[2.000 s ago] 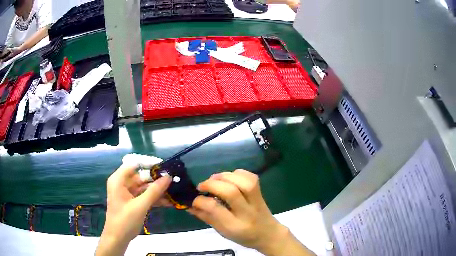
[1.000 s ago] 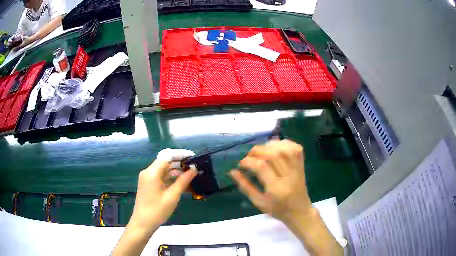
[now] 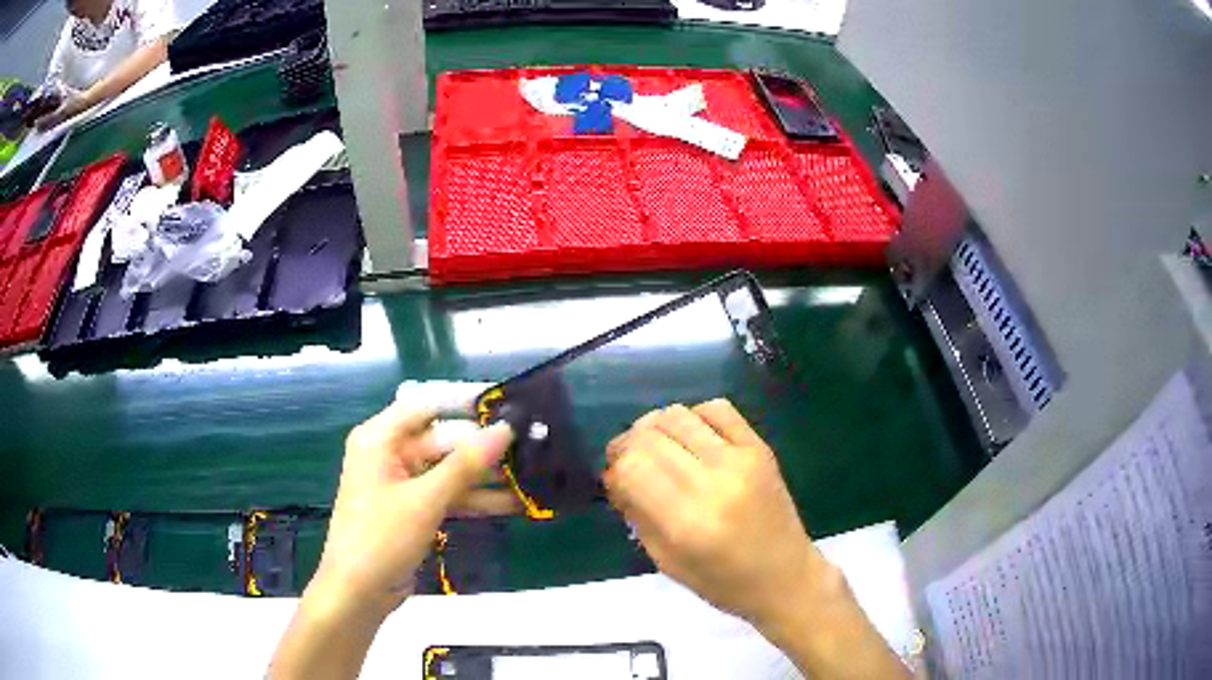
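Observation:
A black phone middle frame [image 3: 565, 438] is held tilted above the green belt. An orange flex strip runs along its near left end, and silver-white patches show at its far end. My left hand [image 3: 419, 472] grips the orange-strip end between thumb and fingers, with white finger cots on the fingertips. My right hand [image 3: 705, 498] is at the frame's lower right side with its fingers curled. The fingertips are turned away, so whether it holds a tool or touches the frame cannot be told.
Another frame [image 3: 545, 662] lies on the white mat [image 3: 173, 638]. Several frames lie on the green belt [image 3: 160, 438] at left. Beyond are a red tray [image 3: 638, 259], a black tray [image 3: 299, 272], a grey post [image 3: 372, 146] and a person [image 3: 113, 60]. An instruction sheet [image 3: 1090, 558] is at right.
My right hand has moved away from the frame's far edge and lowered, with its fingers now curled. The held frame has turned, showing its face and orange strip. The frames on the belt have shifted.

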